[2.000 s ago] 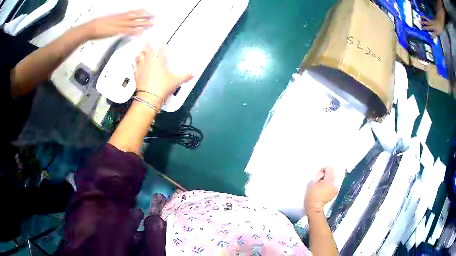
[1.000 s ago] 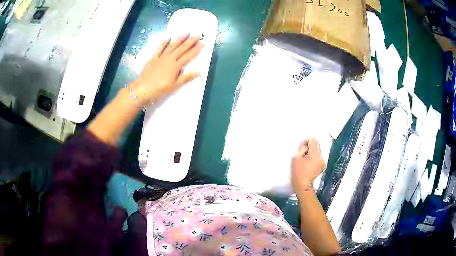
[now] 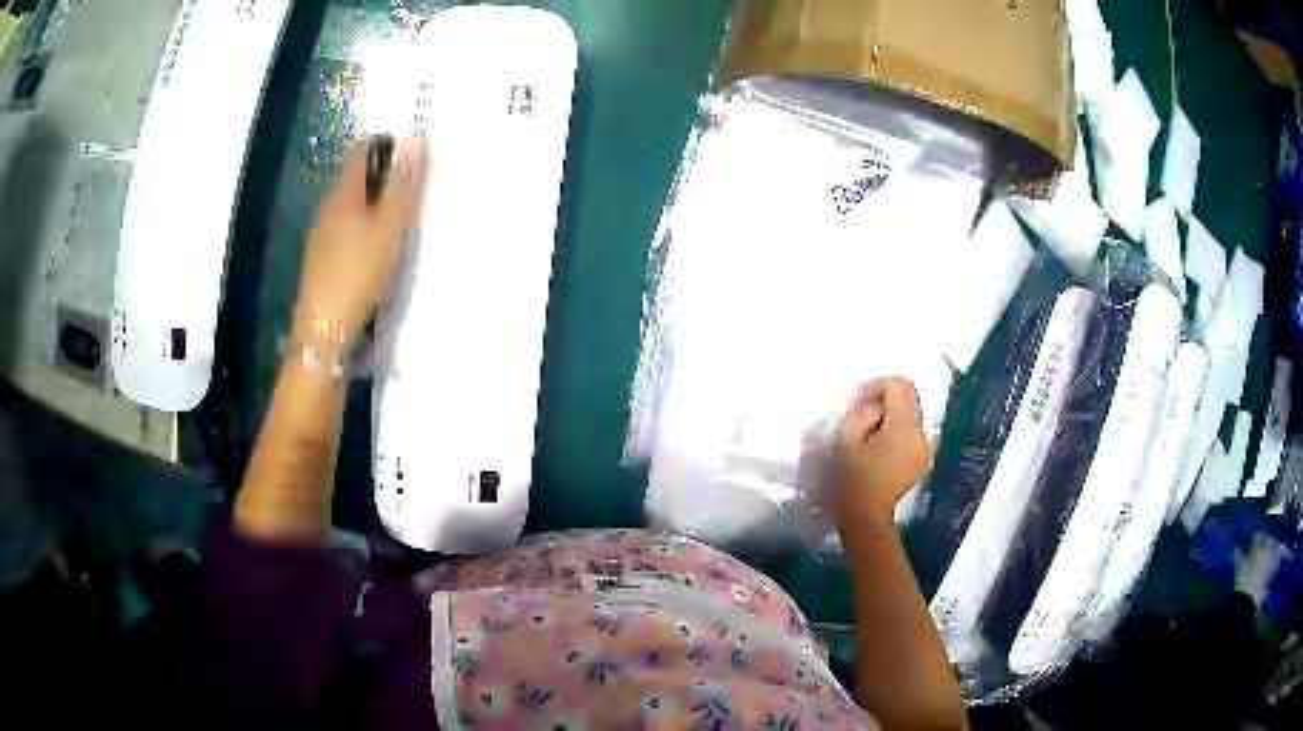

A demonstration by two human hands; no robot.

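Note:
A long white laminator unit lies on the green bench in front of me, its small black switch at the near end. My left hand is at its left long edge, fingers curled, with a small dark spot at the fingers; its grip is unclear. My right hand is curled over the near right part of the stack of poly bags; whether it holds anything is hidden. The stack's far end sits in the open mouth of the carton.
Another white unit lies at the left beside a pale cover sheet. Bagged units lie side by side at the right. Loose white foam pieces lie behind them. Green bench shows between the unit and bag stack.
The near unit was separated from the others at the left and now lies nearer the middle. My left hand has moved from its top face to its left edge. My right hand stays curled over the bags.

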